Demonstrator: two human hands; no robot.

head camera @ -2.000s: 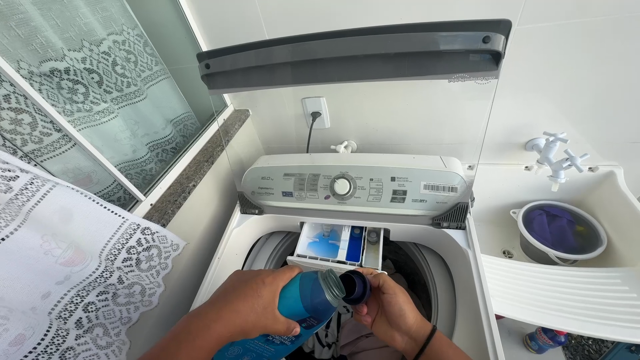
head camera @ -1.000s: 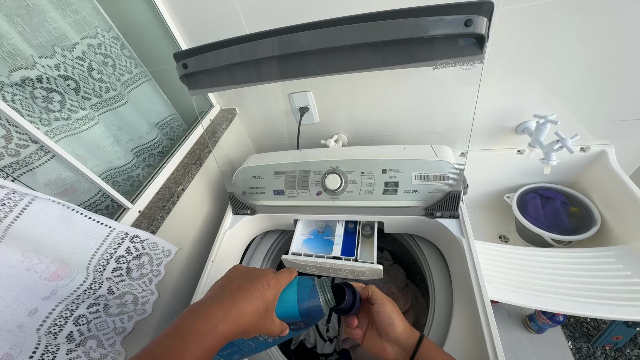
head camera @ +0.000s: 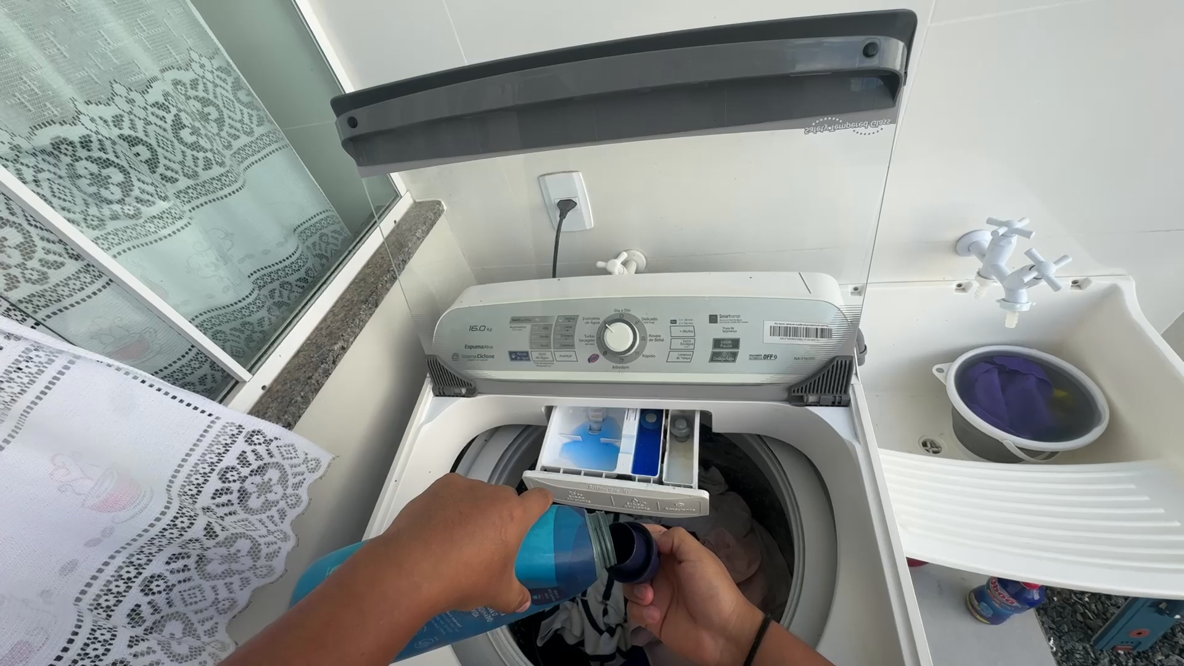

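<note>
My left hand [head camera: 462, 546] grips a blue plastic bottle [head camera: 555, 560], tilted with its mouth to the right. In my right hand [head camera: 689, 583] is a dark purple cap [head camera: 635, 552], held against the bottle's mouth; whether liquid flows between them cannot be told. Just above both hands, the dispenser drawer [head camera: 615, 492] of a top-loading washing machine [head camera: 638, 287] is pulled out. Blue liquid [head camera: 592, 444] lies in its left compartment, and the middle one is blue too. Below the drawer, clothes [head camera: 740, 536] lie in the drum, partly hidden by my hands.
The glass lid [head camera: 629, 92] stands raised behind the control panel. At right, a white laundry sink [head camera: 1045, 509] holds a bucket [head camera: 994, 435] of purple cloth in water, below a tap [head camera: 1008, 259]. A blue bottle [head camera: 1004, 599] stands under it. A lace curtain [head camera: 120, 499] hangs at left.
Two seconds ago the cap sat a little apart from the bottle's mouth, and the bottle was more upright. The bottle has tipped further over, and its mouth now meets the cap.
</note>
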